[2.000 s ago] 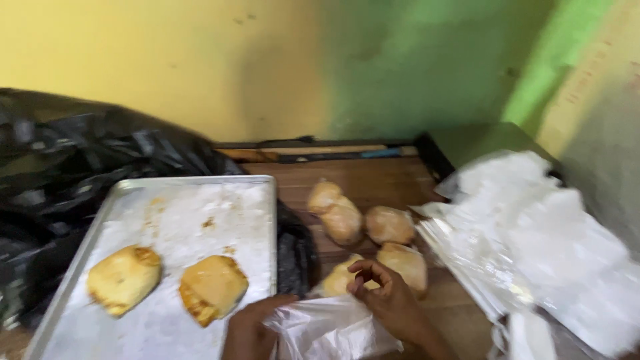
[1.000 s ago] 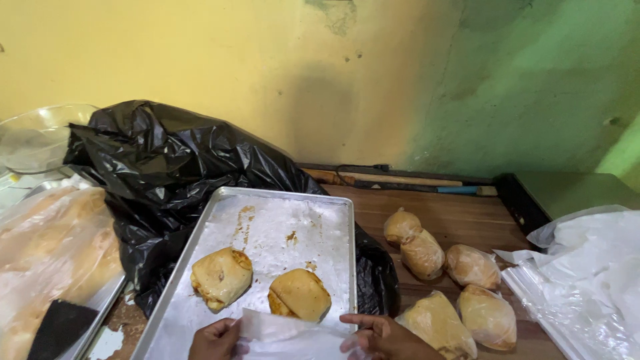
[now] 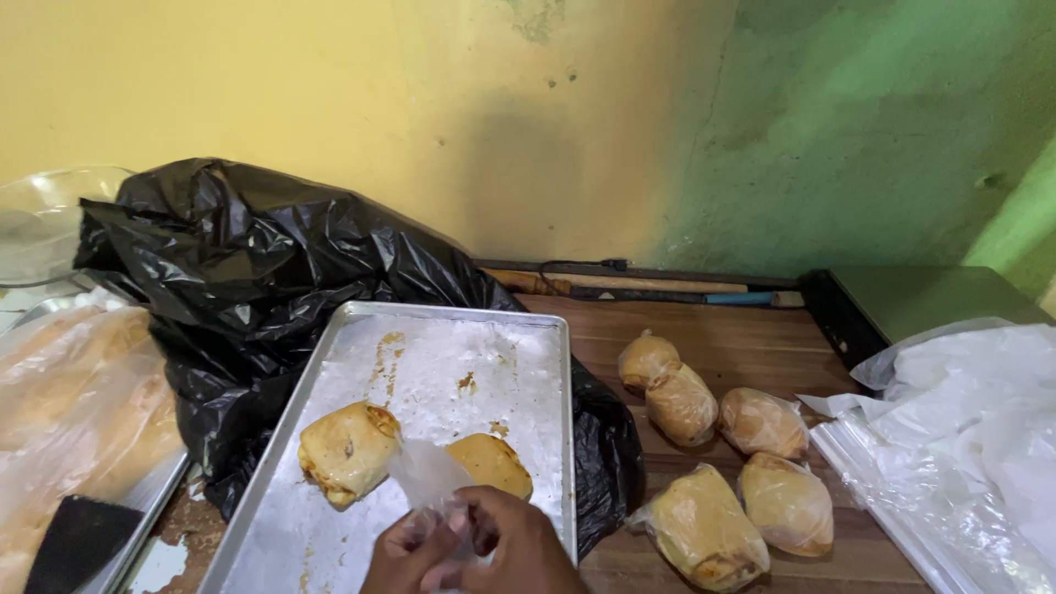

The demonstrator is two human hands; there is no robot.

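Note:
Over the lower part of a metal baking tray point(image 3: 445, 338), my left hand point(image 3: 412, 553) and my right hand point(image 3: 511, 536) pinch a thin clear plastic bag point(image 3: 429, 474) between their fingertips. The bag's loose part rises between two baked bread rolls on the tray. The left roll point(image 3: 348, 452) lies whole in sight, while the right roll point(image 3: 491, 464) is partly hidden by the bag and my right hand. To the right of the tray, several wrapped rolls point(image 3: 705, 528) in clear plastic rest on the wooden tabletop.
A black plastic bag point(image 3: 272, 272) bunches behind and under the tray. At left, a large clear bag of bread point(image 3: 91, 396) lies on another tray. Clear plastic bags point(image 3: 973, 412) are piled at right beside a dark flat box point(image 3: 932, 297). Rods point(image 3: 660, 289) line the wall.
My hands have brought the plastic bag's edges together; one second ago they held it spread apart by the rolls. Two seconds ago they were near the wrapped rolls. The view has shifted.

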